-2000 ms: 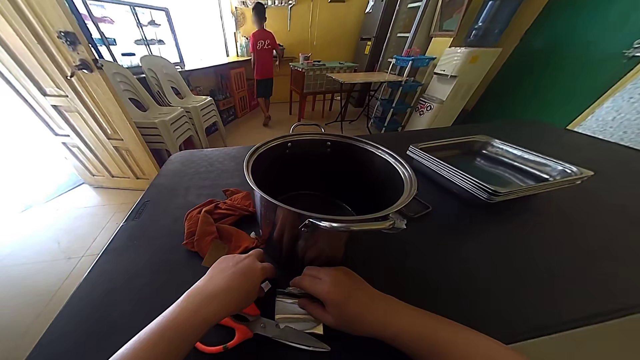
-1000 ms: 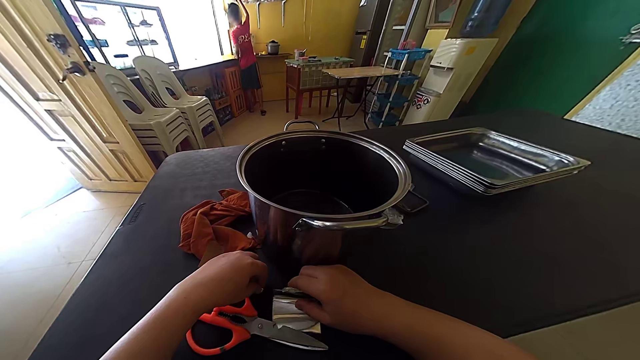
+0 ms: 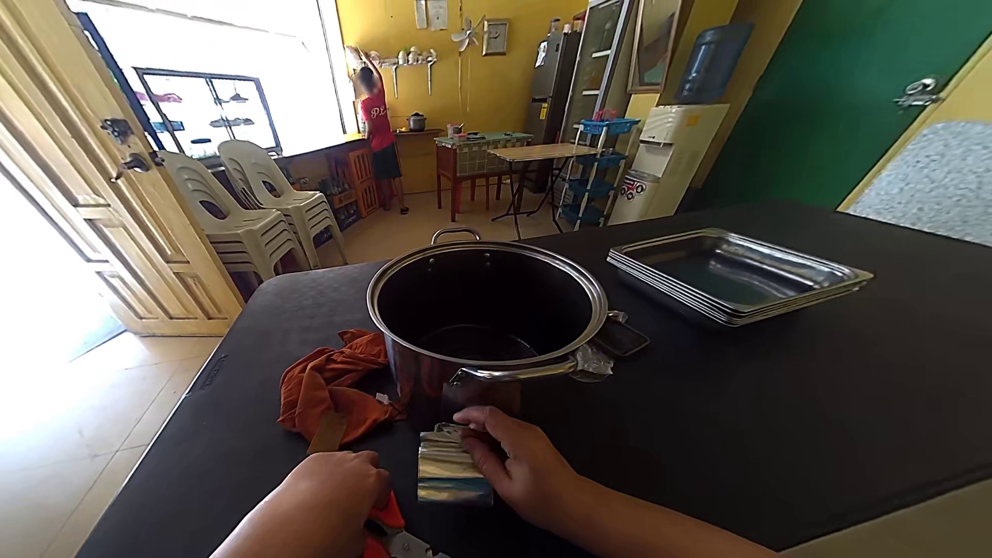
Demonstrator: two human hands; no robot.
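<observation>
My right hand [image 3: 515, 465] holds the right side of a small shiny foil packet [image 3: 452, 469] on the black table, just in front of a large steel pot [image 3: 487, 364]. To the left, my left hand [image 3: 337, 484] is at the orange handles of a pair of scissors [image 3: 391, 519]; its fingers are hidden under the hand, so its grip is unclear. The scissors' metal part runs off the bottom edge. An orange-brown cloth [image 3: 333, 387] lies crumpled against the pot's left side. The pot stands with its lid off and its inside dark.
Stacked steel trays [image 3: 736, 279] lie right of the pot. Beside its right handle are a dark flat object [image 3: 620, 339] and crumpled clear plastic [image 3: 594, 361]. Farther back stand stacked plastic chairs [image 3: 256, 201], a folding table [image 3: 542, 152], a water dispenser [image 3: 666, 155] and a person [image 3: 377, 128] at the wall.
My left hand has moved left, away from the packet and to the scissors. My right hand remains at the packet. The person in the background now reaches up to a wall shelf.
</observation>
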